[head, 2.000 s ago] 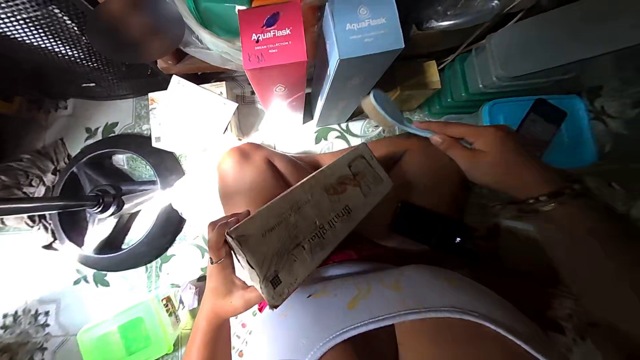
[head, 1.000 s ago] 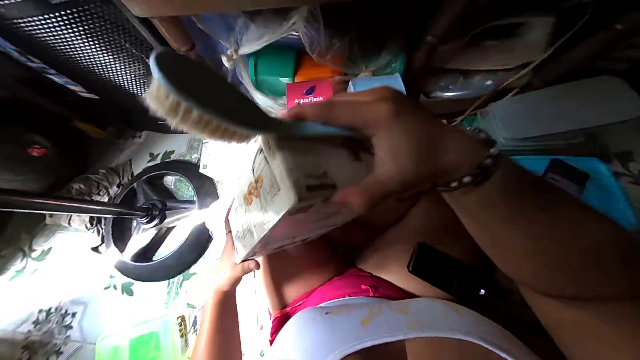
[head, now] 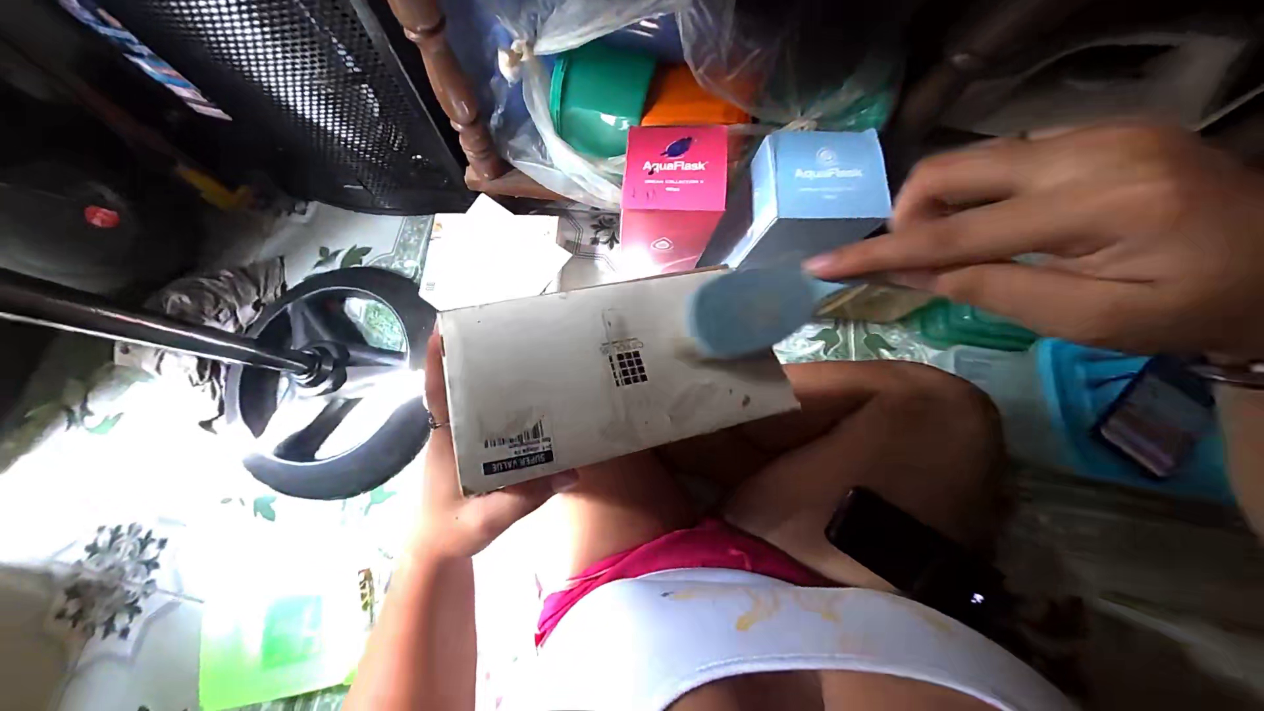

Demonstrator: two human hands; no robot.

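A worn white cardboard box [head: 553, 385], bearing print and a barcode, lies across the middle of the view above my lap. My left hand [head: 474, 494] grips its left end, with the thumb at the lower edge and the other fingers mostly hidden behind the box. A light-blue brush [head: 750, 308] is at the box's right part, back upward and blurred; its bristles are hidden. My right hand [head: 1066, 237] holds the brush by its handle, above and right of the box.
Beyond the box stand a pink AquaFlask box [head: 674, 197] and a blue AquaFlask box [head: 822, 178]. A round black fan base [head: 259, 385] with its pole is at left. A green container [head: 281, 632] is lower left. A dark phone [head: 913, 558] lies by my thigh; a blue tray [head: 1066, 395] is at right.
The box in my left hand has been turned, so another face shows. My right hand with the brush has moved right from the box's upper left, and the brush's back now faces up.
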